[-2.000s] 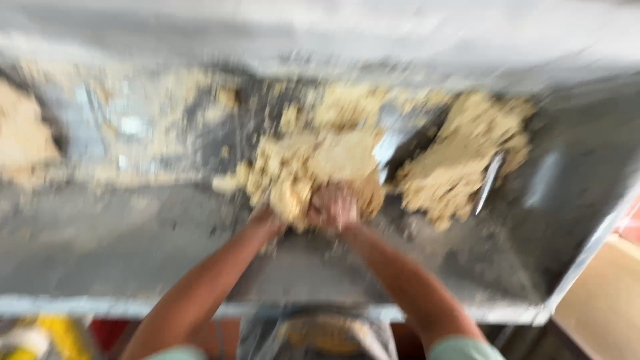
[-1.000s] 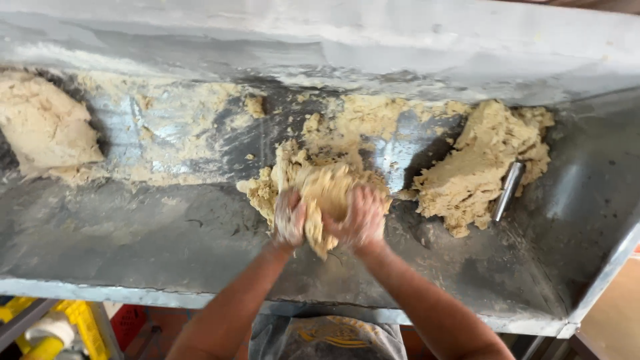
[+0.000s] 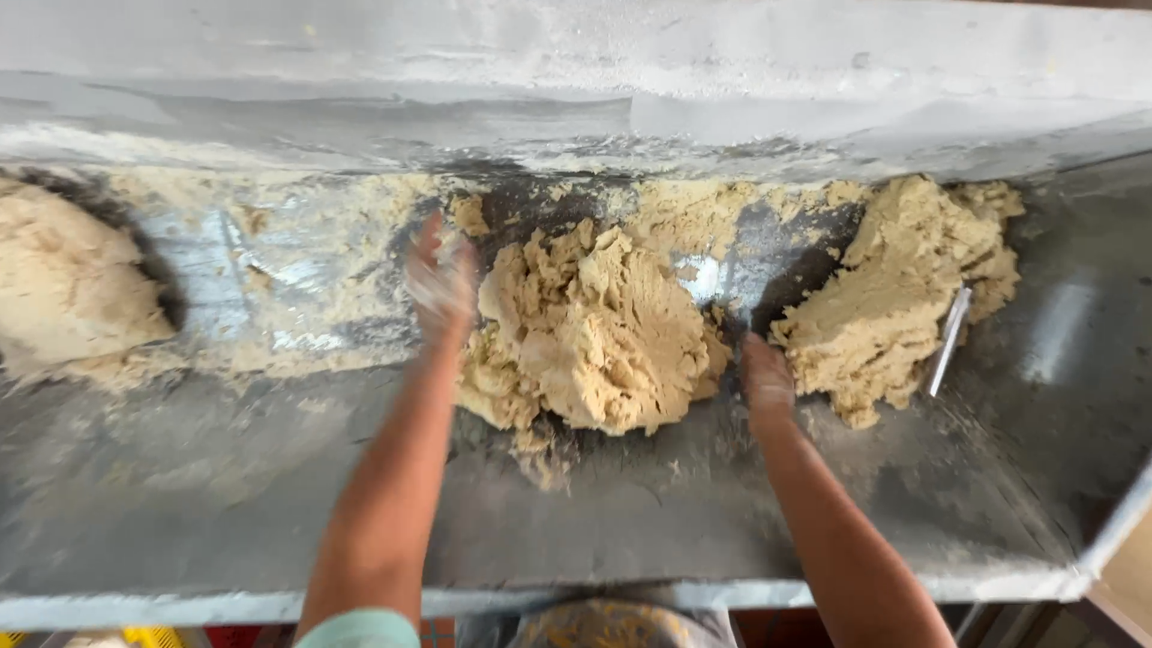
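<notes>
A rough, crumbly mound of pale dough (image 3: 612, 333) lies in the middle of a metal trough (image 3: 225, 468). My left hand (image 3: 441, 274), blurred and dusted with flour, is raised just left of the mound with its fingers apart and nothing in them. On the mound's other side, my right hand (image 3: 767, 373) is between it and a second dough heap (image 3: 886, 288); its fingers are partly hidden, and it appears to hold nothing. Against the right heap leans a metal tool (image 3: 950, 342), perhaps a scraper.
A smoother dough mass (image 3: 72, 279) sits at the far left. Dough smears and crumbs (image 3: 360, 216) coat the trough floor along the tall back wall (image 3: 540, 54). The front rim (image 3: 684, 594) runs near my body, and a sloping side wall (image 3: 1071, 333) closes the right end.
Both hands were on the middle dough in the earlier frames. Now they are off it and spread apart, one to each side. The dough is lying lower and wider on the trough floor.
</notes>
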